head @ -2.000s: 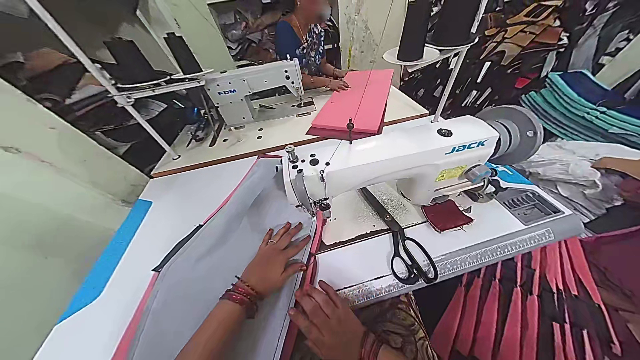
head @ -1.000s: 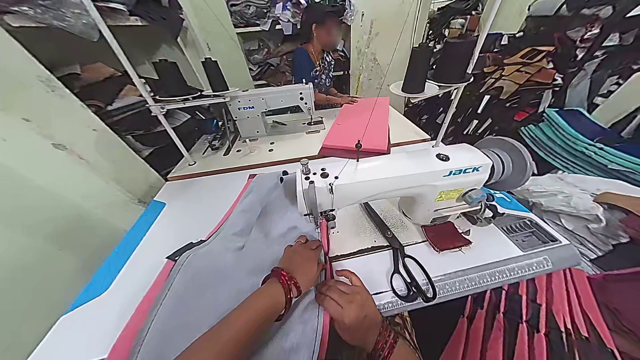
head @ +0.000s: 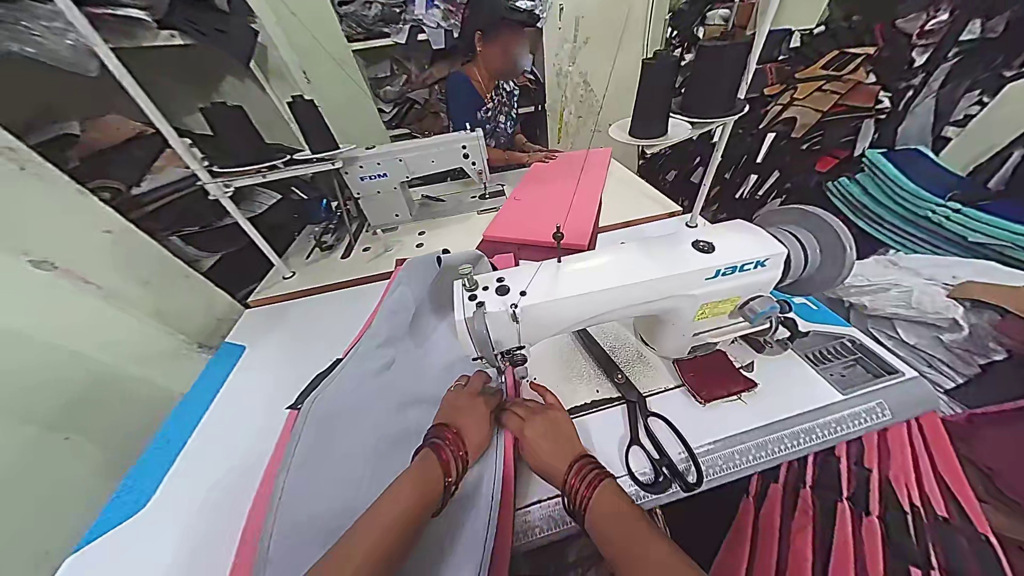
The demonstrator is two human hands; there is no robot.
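Observation:
A grey fabric panel with pink edging lies across the white sewing table, its right edge under the needle area of a white Jack sewing machine. My left hand rests on the panel just before the presser foot, fingers bent at the seam. Close beside it, my right hand pinches the pink edge strip between thumb and fingers. Black-handled scissors lie right of my right hand, blades pointing under the machine arm. A maroon fabric scrap lies near the machine's base.
Behind stands a second sewing machine, with a pink stack beside it and a person seated there. Thread cones stand on a rack. Pink and black pieces hang at the lower right; teal-edged pieces are stacked beyond.
My left hand, spread flat on the grey panel two seconds ago, now has its fingers drawn in at the seam. My right hand has moved up the edge strip, closer to the presser foot.

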